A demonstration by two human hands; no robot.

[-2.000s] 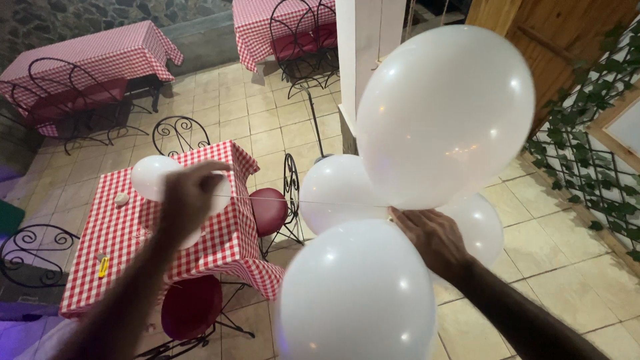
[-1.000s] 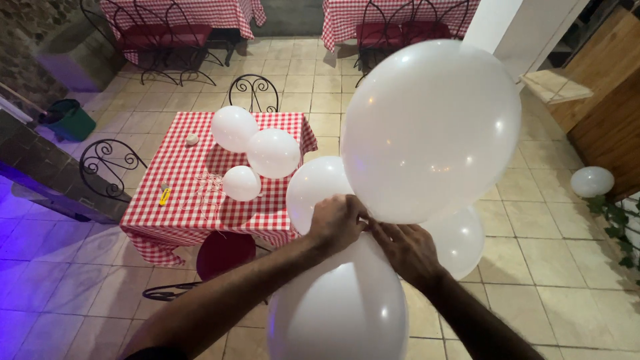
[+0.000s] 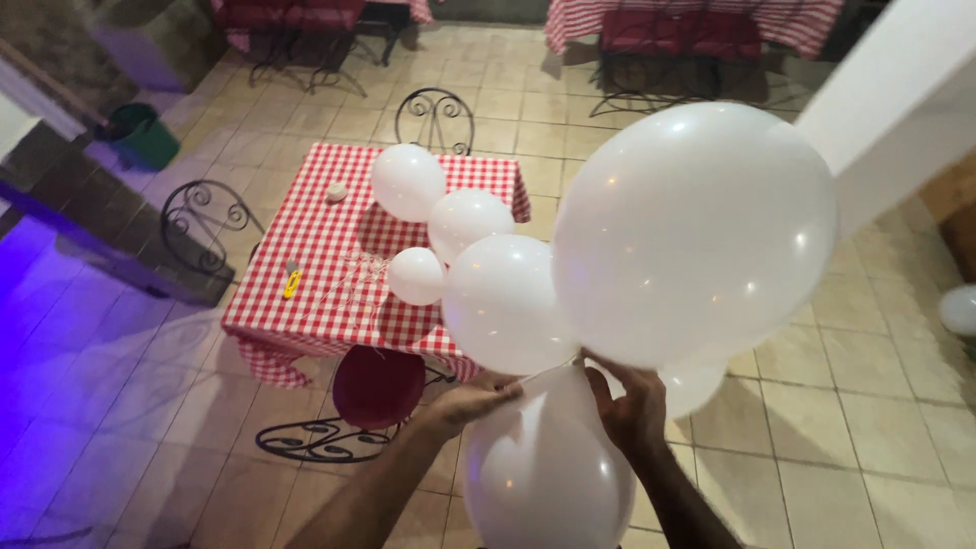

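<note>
A cluster of white balloons hangs in front of me: a large balloon (image 3: 694, 229) at upper right, a medium one (image 3: 507, 301) at left, another (image 3: 549, 465) below, and one partly hidden (image 3: 692, 385). My left hand (image 3: 473, 400) pinches a thin string that runs to the balloons' joined necks. My right hand (image 3: 629, 396) grips those necks beneath the large balloon. Smaller white balloons (image 3: 409, 183) lie over the checked tablecloth (image 3: 335, 229) beyond, beside loose string pieces (image 3: 366, 271), a yellow utility knife (image 3: 292, 283) and a small whitish roll (image 3: 335, 191).
Wrought-iron chairs (image 3: 435, 118) stand around the table, one with a red seat (image 3: 379, 385) on the near side. A green bucket (image 3: 142, 137) is at left. A white pillar (image 3: 877, 114) rises at right, and another white balloon (image 3: 959, 309) lies on the floor.
My left hand first came from over the table to the balloon necks, then drew back a little to the left along the string. The right hand stays at the necks. The view has shifted.
</note>
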